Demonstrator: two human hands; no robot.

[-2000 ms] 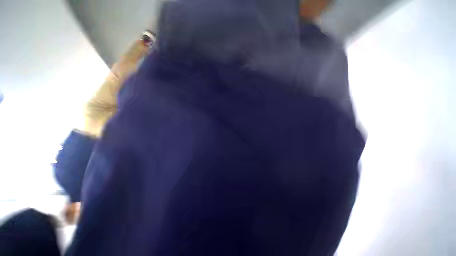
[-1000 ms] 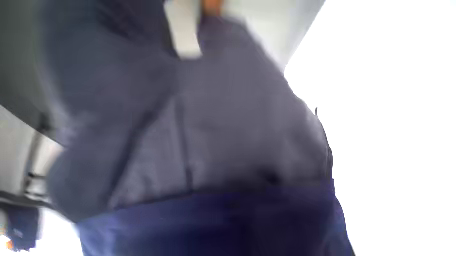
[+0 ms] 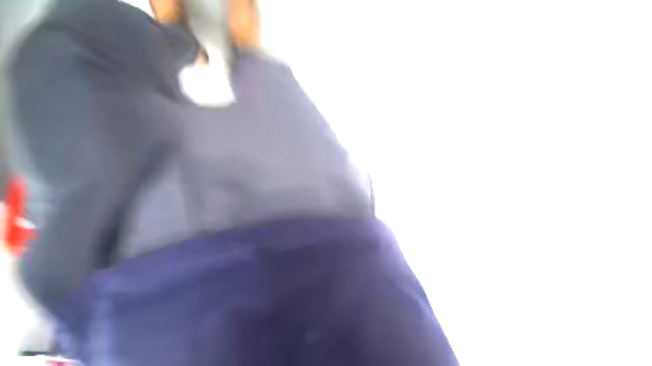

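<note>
A large blurred dark grey cloth shape fills the upper left and middle, with a navy cloth shape below it. It looks like a person's clothed body close to the camera, but whose it is I cannot tell. A small white shape shows near its top. Blurred orange-brown patches touch the top edge; I cannot tell what they are. Neither my left hand nor my right hand can be made out.
A bright, overexposed white area fills the right side. A small red object stands at the left edge. A greenish-grey blur lies in the upper left corner.
The grey and navy cloth has shifted left in the picture, and more navy shows. The red object has appeared at the left edge, and the bright area has grown.
</note>
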